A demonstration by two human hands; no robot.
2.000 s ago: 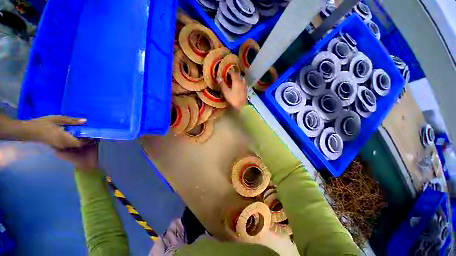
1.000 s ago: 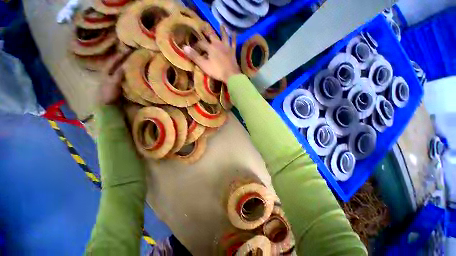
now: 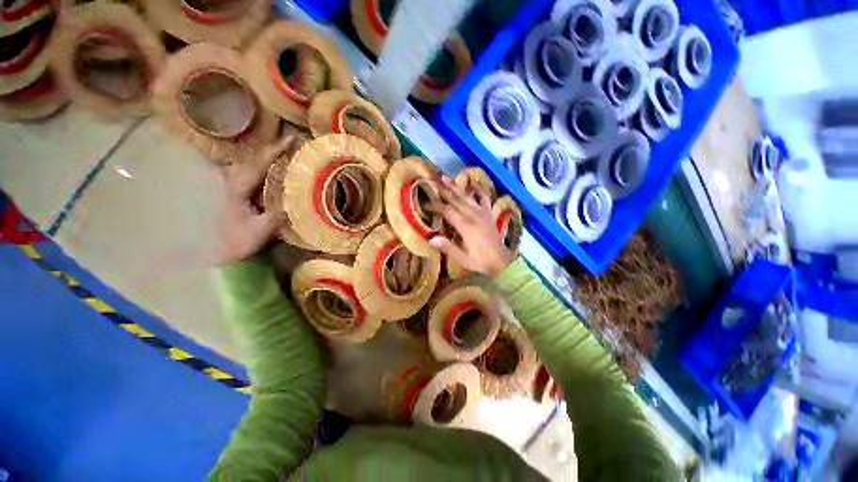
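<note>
Tan woven rings with red inner bands lie overlapping on the tan bench [image 3: 169, 264]. A stack of rings [image 3: 303, 193] lies in the middle. My left hand [image 3: 246, 226] is blurred at the left side of this stack; I cannot tell whether it grips a ring. My right hand [image 3: 475, 231] lies over the rings to the right, fingers apart, with its fingertips at the right rim of a tilted ring [image 3: 403, 205]. It covers part of the rings beneath it. Several more rings, one of them pale tan [image 3: 447, 395], lie close to my body.
A blue crate [image 3: 602, 256] of grey-white rings stands right of the bench, beside a brown cord heap [image 3: 630, 297]. A grey post [image 3: 414, 47] rises at the top. Another blue crate [image 3: 694, 350] is at the right. Yellow-black floor tape [image 3: 132, 328] runs at the left.
The blue bin that my left hand held is out of view. Both hands have moved nearer my body, and many rings now lie closer to the near group. The view has shifted.
</note>
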